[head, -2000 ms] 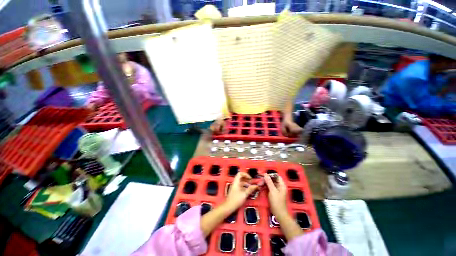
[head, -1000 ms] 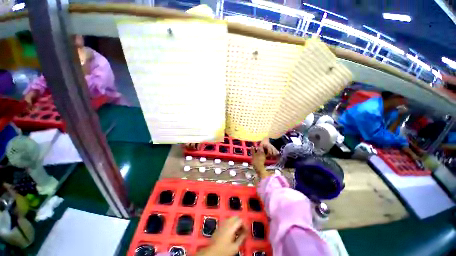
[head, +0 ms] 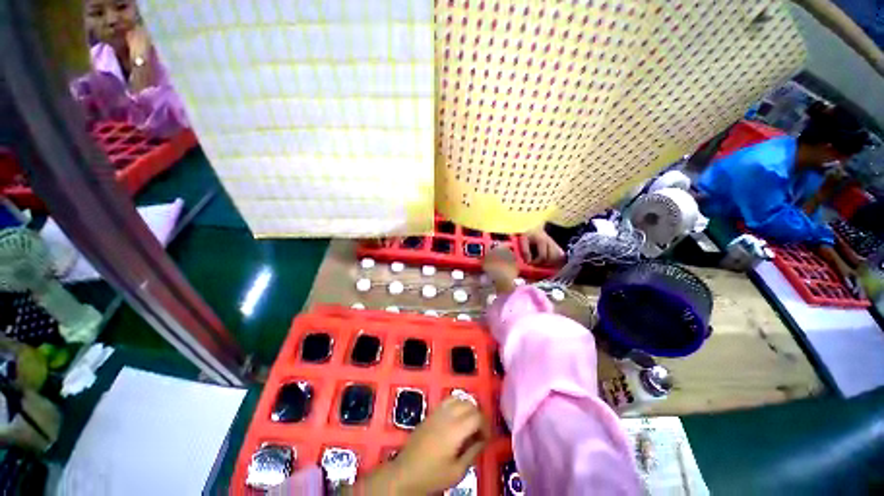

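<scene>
The near red-orange compartment tray (head: 383, 325) holds square watch heads (head: 357, 402) in its pockets, some dark-faced, some silvery. My left hand (head: 448, 441) is over the tray's right part, fingers curled near a pocket; whether it holds anything is hidden. My right hand (head: 500, 266), in a pink sleeve, reaches to the near edge of the opposite red tray (head: 373, 250); it is small and its grip cannot be made out. Rows of white round charging discs (head: 395, 288) on thin wires lie between the trays.
Yellow-gridded and red-dotted sheets (head: 339, 116) hang ahead. A metal post (head: 145, 232) stands left, above white paper (head: 150, 436). A purple-rimmed fan (head: 654, 310), small bottle (head: 654, 380) and notebook (head: 667, 455) are right. Another person's hand (head: 545, 249) is at the opposite tray.
Two seconds ago both hands met over the near tray; my right hand has since reached forward to the opposite tray. My left stays over the near tray. The view has shifted, with the sheets looming larger.
</scene>
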